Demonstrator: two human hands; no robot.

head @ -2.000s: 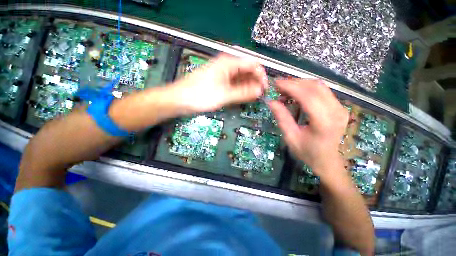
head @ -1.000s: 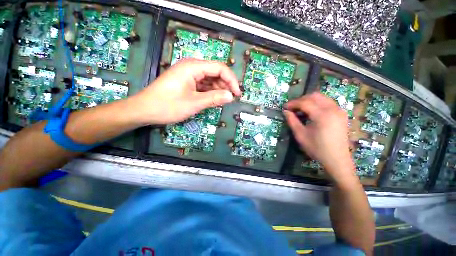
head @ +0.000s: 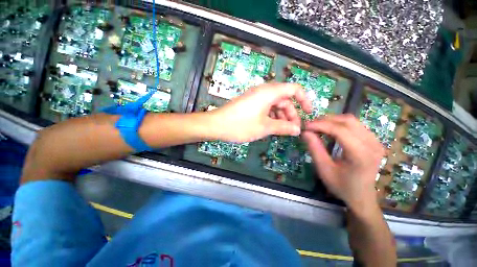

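My left hand [head: 256, 114], with a blue strap [head: 131, 125] on its wrist, is over the middle pallet with fingers curled. My right hand [head: 348, 151] meets it fingertip to fingertip. A tiny dark part [head: 303, 125] shows between the tips, pinched by the right thumb and forefinger; whether the left fingers also grip it is unclear. Below them, the middle pallet [head: 196, 88] carries green circuit boards: upper left [head: 239, 70], upper right [head: 316, 86], lower left [head: 225, 150] and lower right [head: 285, 156]. The hands and left forearm partly cover them.
Other pallets with boards lie left [head: 149, 47] and right [head: 384, 112]. Metal rails [head: 314, 50] edge the line. A glittering heap of small parts [head: 376, 26] lies on the green mat [head: 251, 9] beyond. A blue cord [head: 156, 47] crosses the left boards.
My hands were apart one second ago and now meet at the fingertips. The left hand has moved right. The boards and heap appear shifted to the right and slightly down in the view.
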